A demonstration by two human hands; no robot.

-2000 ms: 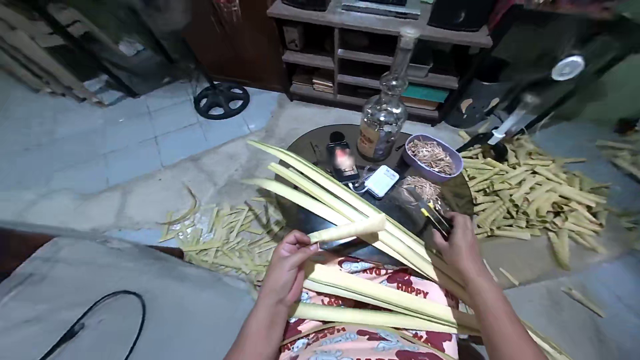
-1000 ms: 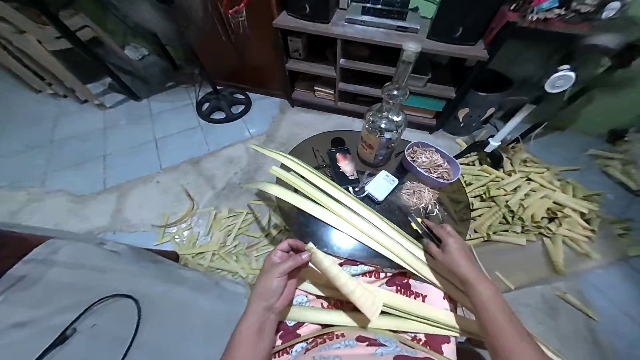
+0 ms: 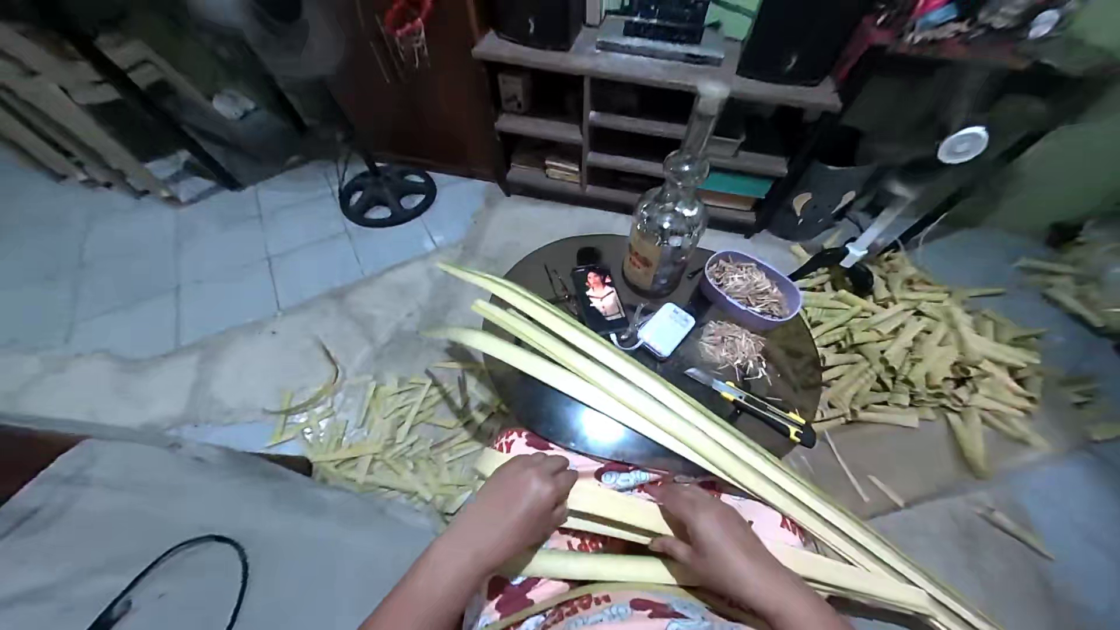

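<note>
My left hand (image 3: 525, 494) rests at the left ends of pale green leaf strips (image 3: 621, 507) lying across a patterned cloth on my lap; its fingers are curled, and what they grip is hidden. My right hand (image 3: 704, 534) bends over the same strips farther right, its thumb and fingers at a strip. Several long leaf strips (image 3: 595, 376) run diagonally over the round dark glass table (image 3: 560, 420). A yellow and black utility knife (image 3: 752, 407) with its blade out lies on the table's right side, beyond my right hand.
The table also holds a glass bottle (image 3: 667, 227), a phone (image 3: 600, 297), a white device (image 3: 667, 330), a purple bowl (image 3: 754, 289) of thin sticks and a loose stick pile (image 3: 733, 348). Rolled leaf pieces (image 3: 927, 350) heap at right; cut scraps (image 3: 394, 437) lie on the floor at left.
The utility knife, held in my right hand earlier, now lies on the table. My right hand has come down to the strips on my lap. The short wide piece from my left hand no longer shows.
</note>
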